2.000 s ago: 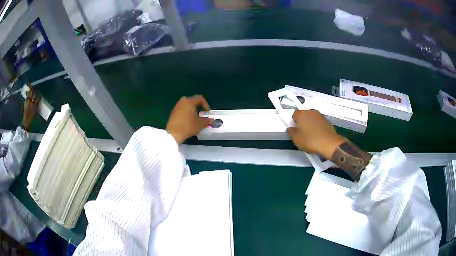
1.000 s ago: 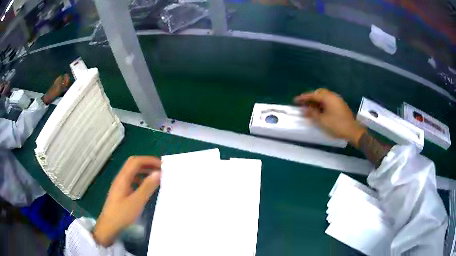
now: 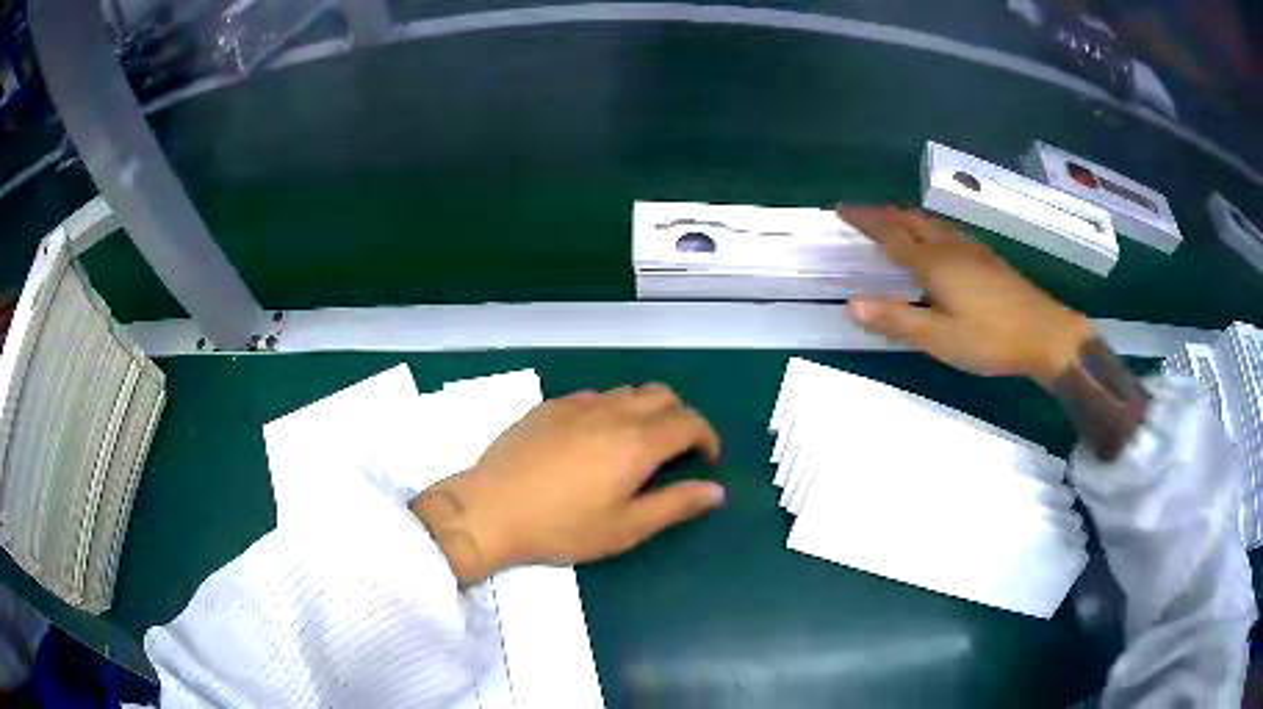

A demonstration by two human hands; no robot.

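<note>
A long white box (image 3: 748,256) with a small dark round spot lies lengthwise on the dark green belt, close behind the edge rail. My right hand (image 3: 956,284) is over its right end, fingers apart; I cannot tell whether it grips the box. My left hand (image 3: 596,464) is over the green bench, fingers apart and holding nothing visible. Flat white die-cut blanks (image 3: 547,637) lie beneath my left hand and forearm, partly hidden. A fanned stack of white cards (image 3: 928,492) lies on the bench at the right.
A pale edge rail (image 3: 554,327) divides bench and belt. A grey upright post (image 3: 166,208) and stacked card pieces (image 3: 83,429) stand left. Beyond the belt box are a white box (image 3: 1018,208) and a printed box (image 3: 1108,197). White slotted inserts (image 3: 1226,416) are at far right.
My left hand has moved right across the blanks. The blanks now lie spread apart. My right hand stays around the box's right end. The view has shifted, showing more bench.
</note>
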